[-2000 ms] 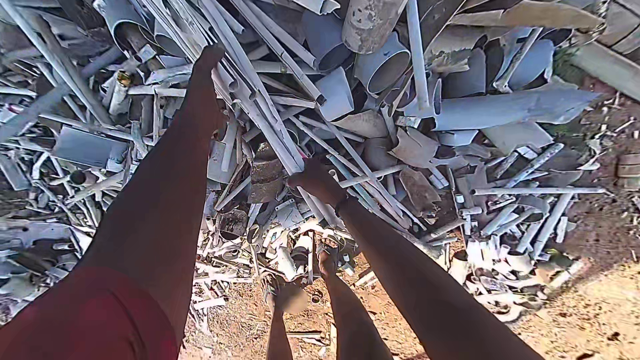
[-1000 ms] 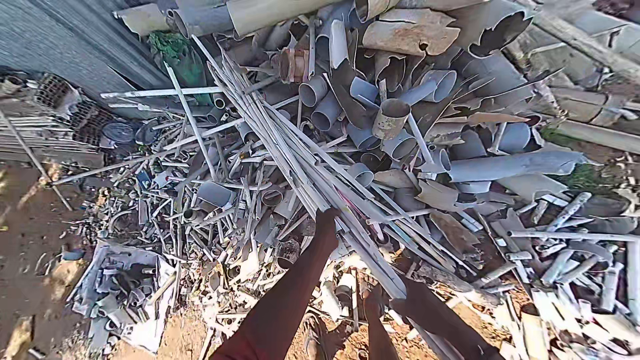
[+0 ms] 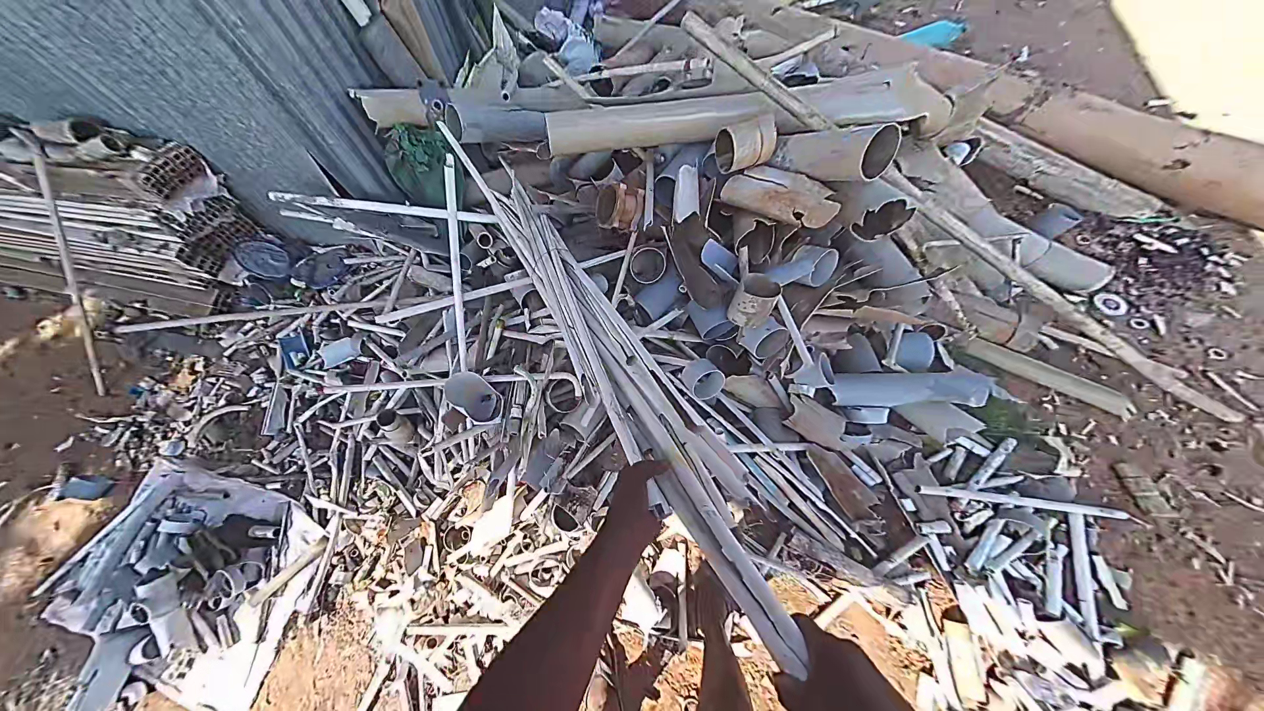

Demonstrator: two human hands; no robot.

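A bundle of long thin grey plastic pipes slants from the upper left of the pile down to the lower right. My left hand grips it near the middle of the view, with the fingers partly hidden. Around the bundle's near end is my right hand, low in the view. Beneath and around it lies a pile of short pipe offcuts, with wider cut pipes beyond.
Corrugated metal sheeting stands at the back left, beside stacked material. A sack of pipe pieces lies at the lower left. Long thick pipes cross the back right. Feet are at the near edge of the pile.
The view has pulled back and widened strongly. Two seconds ago my hands were farther apart along the pipes, the left one higher up; now both grip the bundle's lower part.
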